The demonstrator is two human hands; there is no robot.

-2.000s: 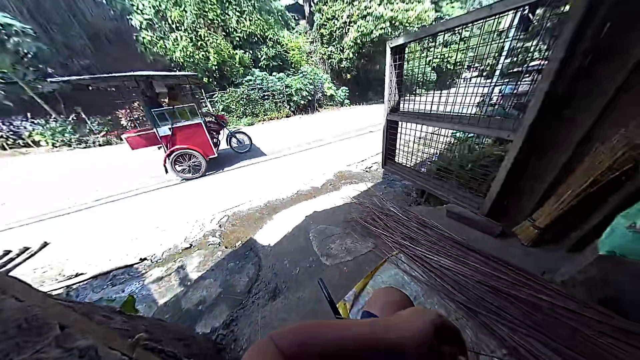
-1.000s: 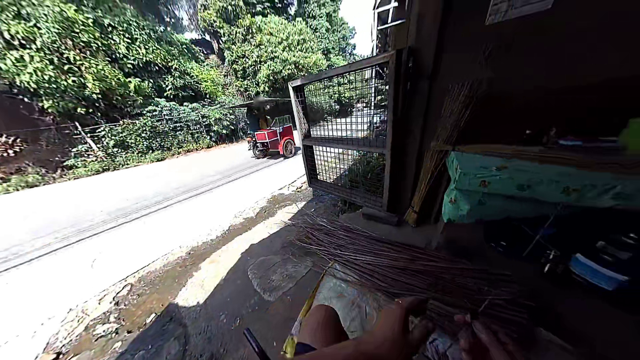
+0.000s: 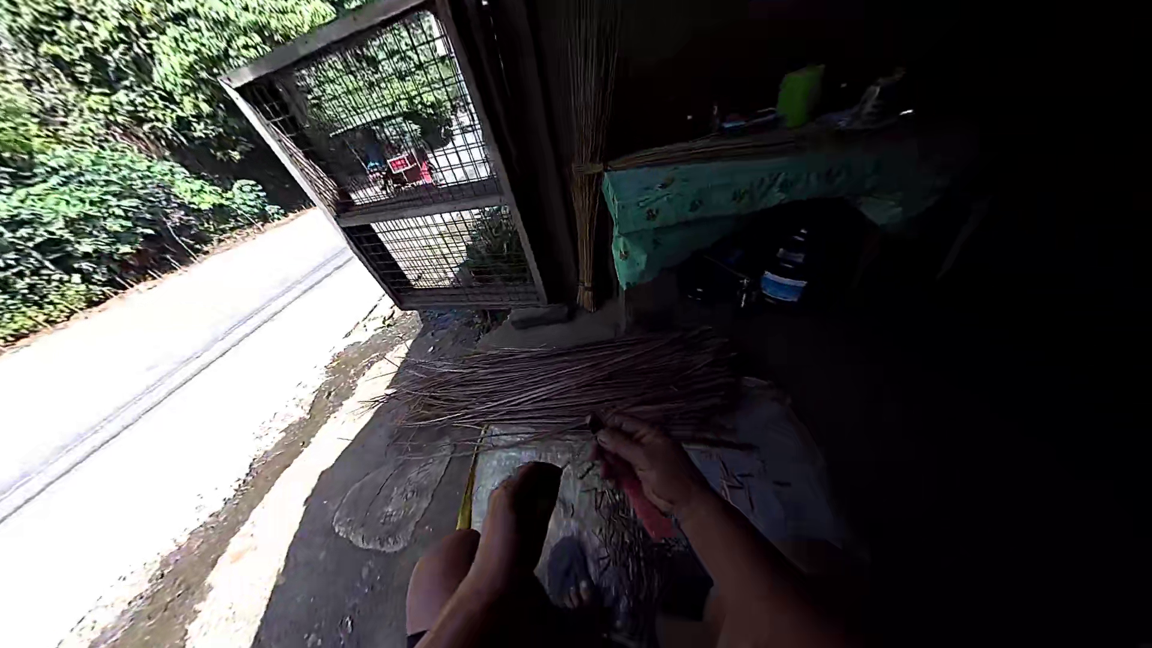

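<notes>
My right hand (image 3: pixel 650 461) is beside the near edge of a loose pile of thin brown sticks (image 3: pixel 576 382), its fingers curled around a small dark-ended object (image 3: pixel 594 422) that is too dark to identify. A red strip (image 3: pixel 643 506), material unclear, is below this hand. Lower and to the left, my left hand (image 3: pixel 535 490) is in deep shadow near my bare knee (image 3: pixel 439 576); its fingers and anything in them cannot be made out. Under both hands is a pale, worn sheet (image 3: pixel 774 459) strewn with short dark stick pieces (image 3: pixel 621 526). My foot (image 3: pixel 576 585) shows between my arms.
A wire-mesh gate (image 3: pixel 427 211) stands beyond the sticks. Against the wall leans a tied stick bundle (image 3: pixel 587 198), next to a table with a green cloth (image 3: pixel 702 193). A large bottle (image 3: pixel 785 274) is underneath. The sunlit road (image 3: pixel 180 378) runs at left; the right side is very dark.
The view has swung right. The red tricycle has moved away along the road and now shows through the gate mesh. My hands, close together a second ago, are now further apart.
</notes>
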